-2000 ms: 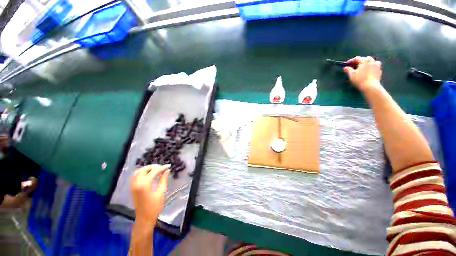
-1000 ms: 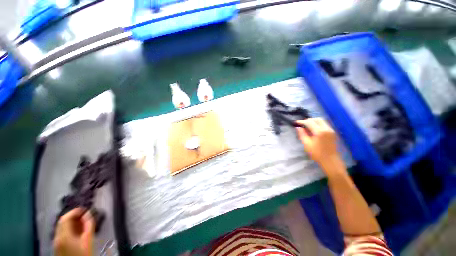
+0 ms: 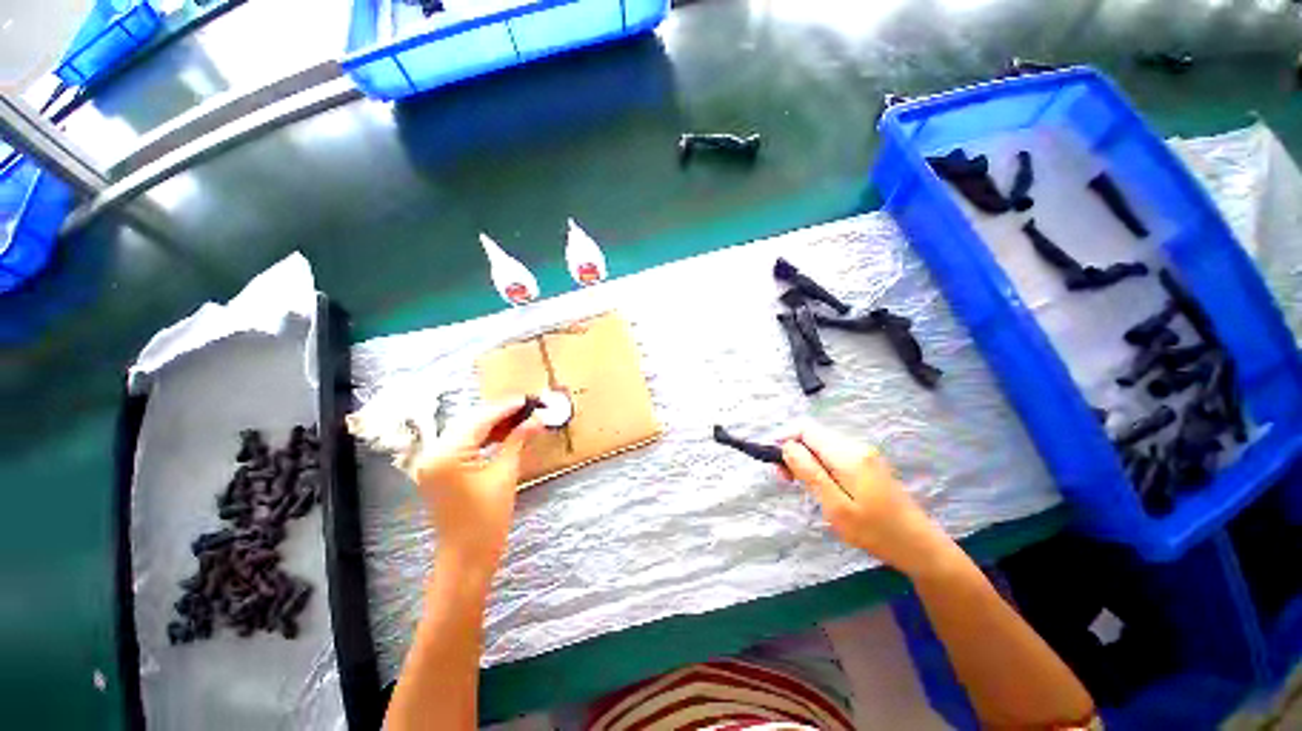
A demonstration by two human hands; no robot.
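Note:
My left hand [image 3: 471, 469] holds a small dark part [image 3: 516, 417] at the edge of the white glue dish [image 3: 553, 409]; whether they touch I cannot tell. The dish sits on the tan cardboard pad [image 3: 613, 383], which has a dark streak. My right hand [image 3: 854, 493] holds a long black part [image 3: 745, 446] by one end, above the white sheet right of the pad. Several long black parts [image 3: 897, 343] lie on the sheet beyond my right hand. Small dark parts [image 3: 246, 554] are heaped in the black-rimmed tray [image 3: 340, 500] at left.
Two white glue bottles [image 3: 510, 271] stand behind the pad. An off-white cloth [image 3: 393, 426] lies between tray and pad. A blue bin [image 3: 985, 336] with long parts stands at right. A stray black part [image 3: 718, 146] lies on the green bench. Another blue bin [image 3: 514, 54] is at the far side.
My left hand has moved from the tray to the glue dish with a small part. My right hand has moved from the loose pile towards the pad, holding a long part.

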